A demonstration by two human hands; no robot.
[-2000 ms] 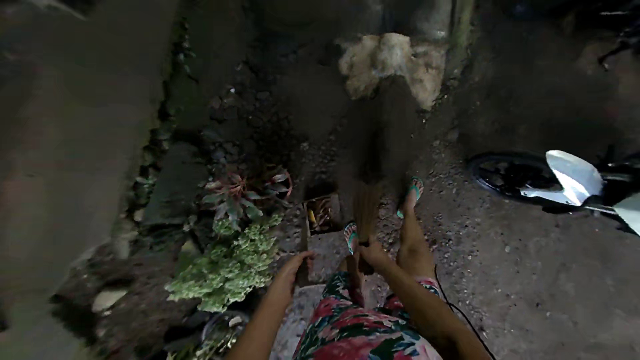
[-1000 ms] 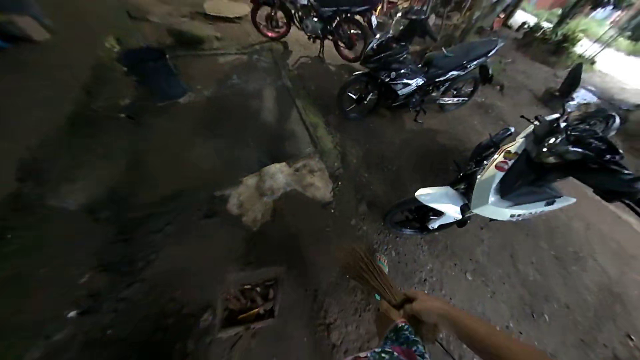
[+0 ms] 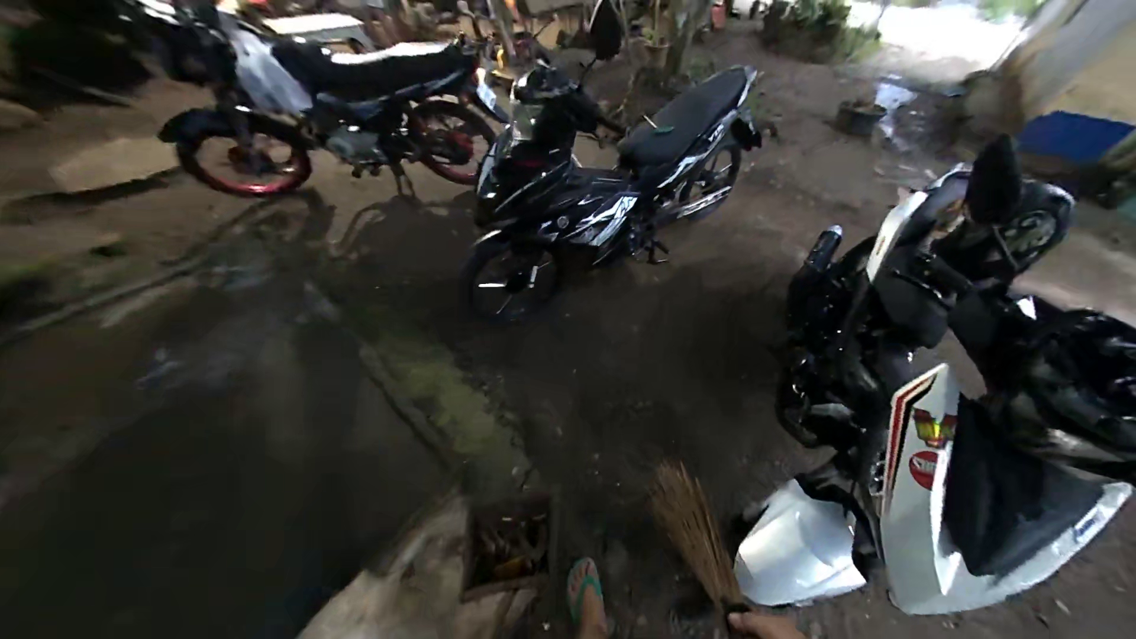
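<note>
My right hand (image 3: pixel 765 624) shows at the bottom edge, closed around the bound end of a stick broom (image 3: pixel 697 532). The broom's bristles point up and to the left, beside the white front fender of a motorcycle. My left hand is out of view. Left of the broom is my foot in a teal flip-flop (image 3: pixel 584 587). A square box (image 3: pixel 467 555) holding dry leaves or debris lies just left of the foot, and a pale sack or cloth (image 3: pixel 390 586) spreads on the ground beside it.
A white motorcycle (image 3: pixel 910 488) stands close on the right. Ahead is a black motorcycle (image 3: pixel 568 213), with a red-rimmed motorcycle (image 3: pixel 355 106) behind it to the left. A low concrete edge (image 3: pixel 399 399) crosses the dirt. A blue panel (image 3: pixel 1074 135) is at the far right.
The view has swung up and forward. My left hand, seen two seconds ago near the potted plants, has left the view. My right hand still holds the broom, and the box and sack are now nearer my foot.
</note>
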